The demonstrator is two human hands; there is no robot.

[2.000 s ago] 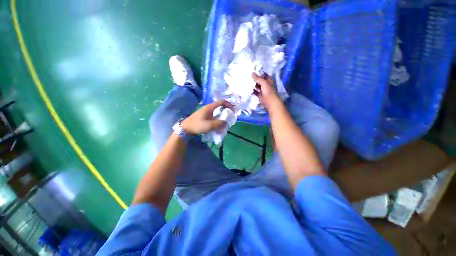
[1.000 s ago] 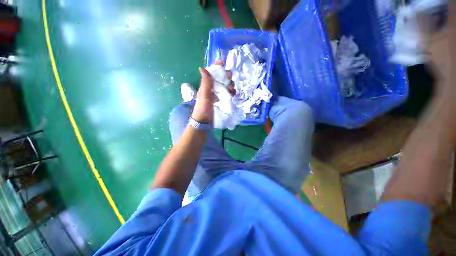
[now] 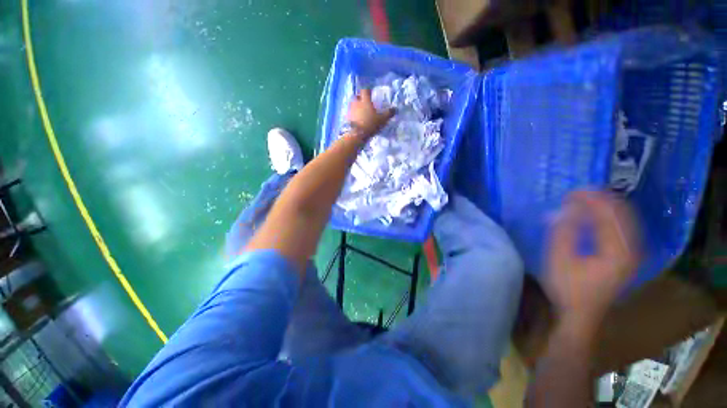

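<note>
A small blue crate (image 3: 331, 103) in front of my knees holds a tangled heap of white strips (image 3: 391, 163). My left hand (image 3: 368, 115) reaches into the heap at its upper left; its fingertips are at the strips, and I cannot tell whether it grips any. My right hand (image 3: 594, 247) is blurred, in front of the large blue crate (image 3: 550, 119) at the right; no strips show in it, and its fingers look curled. More white strips (image 3: 634, 155) lie inside the large crate.
A black metal stand (image 3: 375, 259) is under the small crate. Brown cardboard and an open carton with labelled white packets (image 3: 642, 382) are at the lower right. My legs flank the stand. A yellow line curves along the green floor at left, and dark racks stand at its far side.
My left hand has gone from holding a white clump over the small crate into the heap. My right hand has come back from the far upper right, where white strips showed near it. The view has shifted.
</note>
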